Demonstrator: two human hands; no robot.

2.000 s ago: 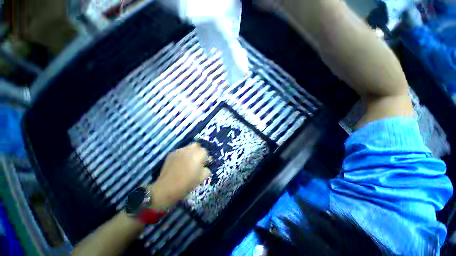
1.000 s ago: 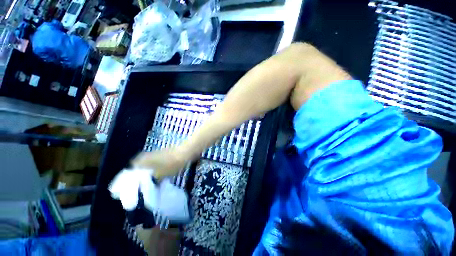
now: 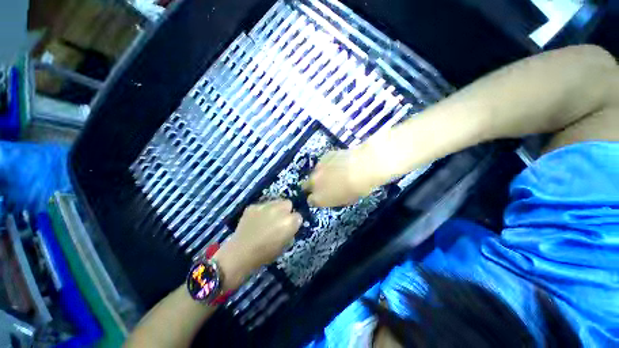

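Note:
A shallow black parts tray (image 3: 317, 129) lies on the metal rows, holding heaped small pale pieces (image 3: 319, 246). Bright silver slat-like metal parts (image 3: 224, 122) fill the large black tote (image 3: 102, 136) in ranks. My left hand (image 3: 267, 228), with a round dark watch on a red band, is over the small tray's left side, fingers curled down. My right hand (image 3: 337, 178) is over its upper part, close to my left. Dark patches show between them. They may be finger coverings or tray bottom. My fingertips are mostly hidden, and I cannot tell whether either hand holds a piece.
The tote's thick raised rim (image 3: 434, 211) runs between the small tray and the blue smock (image 3: 570, 204). Dark hair shows at the bottom edge. Blue and green edges (image 3: 74, 272) and blue fabric (image 3: 30, 173) stand at the left. Brown boxes (image 3: 74, 30) are at the upper left.
The view has swung back over the tote. The crumpled white wipe that my right hand carried no longer shows. My right hand has come down over the small tray beside my left hand.

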